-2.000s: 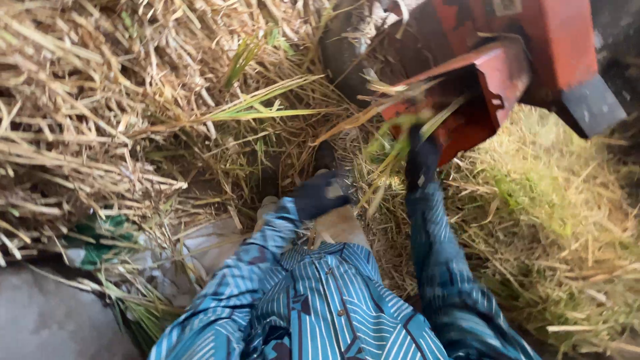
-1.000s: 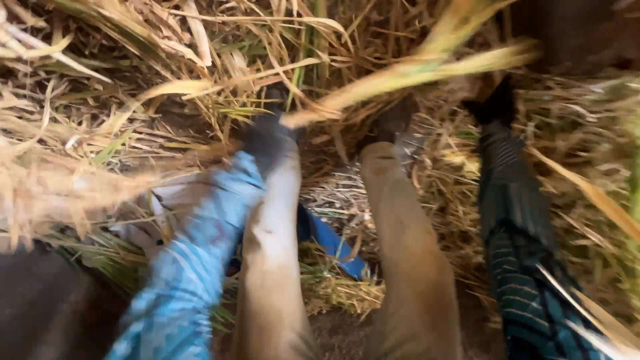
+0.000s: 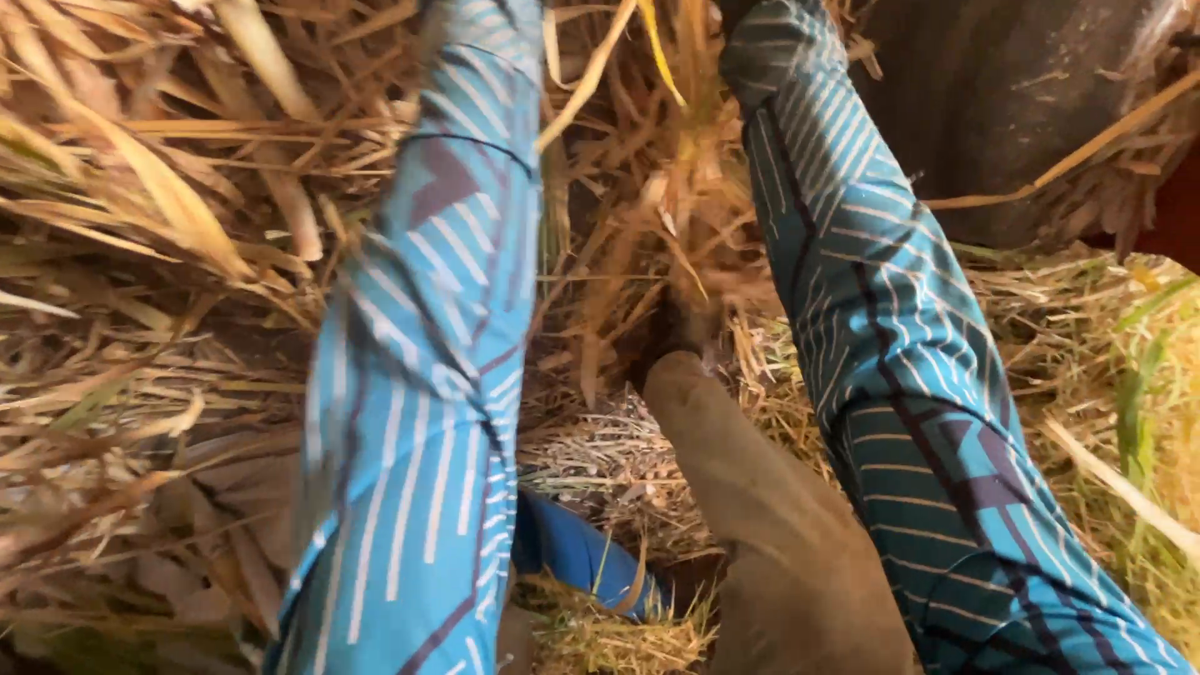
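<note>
Both arms, in blue striped sleeves, reach up the head view into dry straw. The left sleeve (image 3: pixel 431 309) runs to the top edge, and my left hand is cut off beyond it. At the end of the right sleeve (image 3: pixel 909 328), only a dark sliver of my gloved right hand (image 3: pixel 739 11) shows at the top edge, beside upright brown stalks (image 3: pixel 694 141). Its fingers and anything in them are hidden. Between the arms is a leg in tan trousers (image 3: pixel 787 525).
Loose straw and long dry leaves (image 3: pixel 150 206) cover the left side. A large dark rounded surface (image 3: pixel 975 112) stands at upper right, with a red part (image 3: pixel 1177 211) at the edge. A blue object (image 3: pixel 591 553) lies low between the arms, near yellow-green chopped straw (image 3: pixel 1106 375).
The view has shifted strongly. Both arms now reach farther up the frame; the gloved hands, seen earlier, are mostly or wholly out of it. The red machine shows only at the right edge.
</note>
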